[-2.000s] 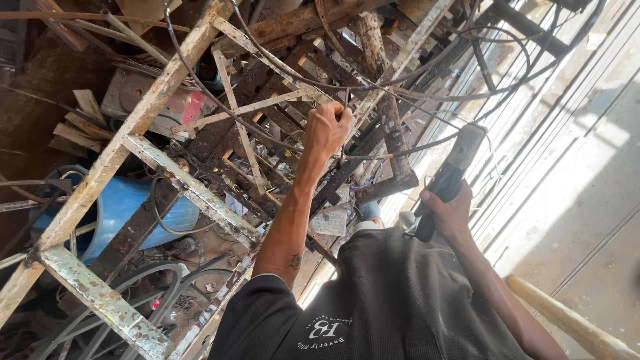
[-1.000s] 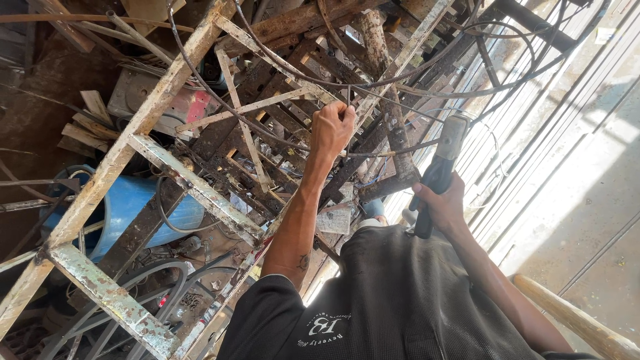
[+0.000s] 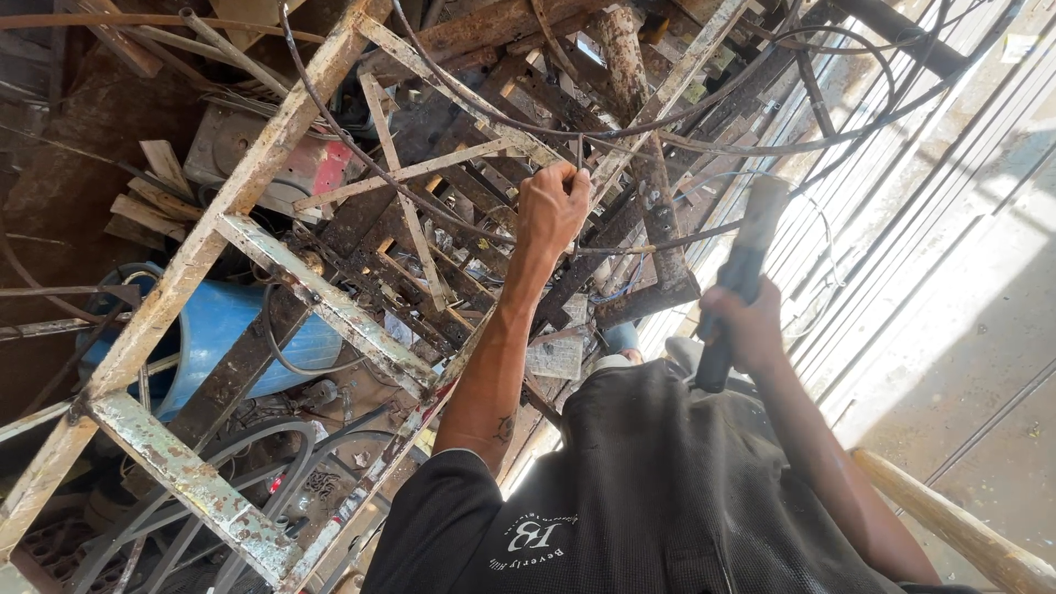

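Observation:
My left hand [image 3: 551,202] is closed around a thin metal rod [image 3: 580,153] that stands between curved bars of a round metal frame [image 3: 495,124]. At the right, my right hand [image 3: 751,326] grips a dark, blurred hand tool [image 3: 734,272] with a paler, broad upper end; its exact kind cannot be told. The tool is upright in the view, near the lower right part of the round frame. Below the left hand lie rusty slatted metal pieces [image 3: 462,272], partly hidden by the forearm.
A rusty, peeling angle-iron frame [image 3: 330,318] crosses the left side. Behind it lie a blue plastic barrel [image 3: 247,338], wood offcuts [image 3: 157,202] and a dented metal box [image 3: 247,153]. Grey curved bars [image 3: 223,470] are at lower left, a pale pole [image 3: 949,520] at lower right.
The tool in my right hand has swung from leaning right to a more upright angle. My left hand stays closed at the same spot on the round frame.

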